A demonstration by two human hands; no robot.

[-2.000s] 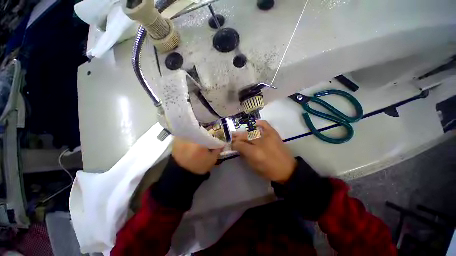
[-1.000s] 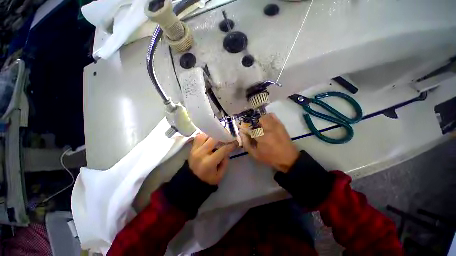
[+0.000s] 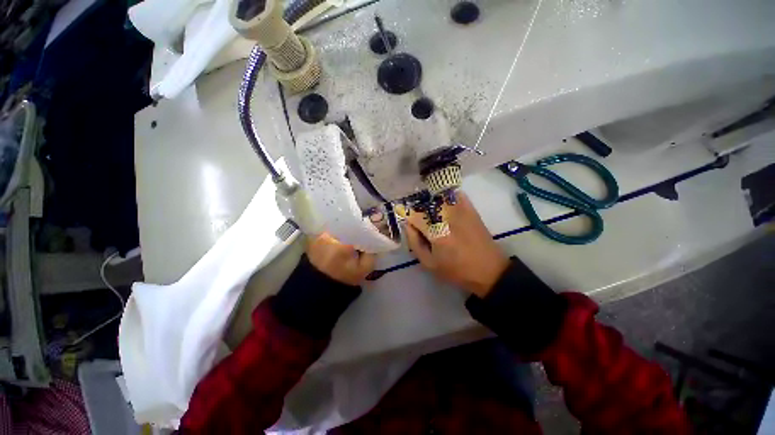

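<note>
White fabric point(image 3: 191, 310) runs from beside the lamp head down the left table edge towards my lap. My left hand point(image 3: 342, 258) is at the front left of the needle area, fingers curled; its fingertips are partly hidden by the machine's pale cover. My right hand point(image 3: 463, 251) lies right of the needle area point(image 3: 393, 219), with its fingertips at the small metal parts and its knuckles close to the lower ribbed knob. What either hand's fingertips pinch is too hidden and small to tell.
The off-white machine head point(image 3: 510, 64) fills the top. A gooseneck lamp point(image 3: 248, 106) bends down on the left. Green-handled scissors point(image 3: 568, 200) and a small black tool point(image 3: 593, 144) lie right of my right hand. More white cloth point(image 3: 183, 51) is behind at upper left. A pale bin point(image 3: 104, 395) is at lower left.
Since one second ago my left hand has shifted a little left and up, its fingers more curled and farther from the right hand's fingertips. My right hand has barely moved. The view shifted slightly.
</note>
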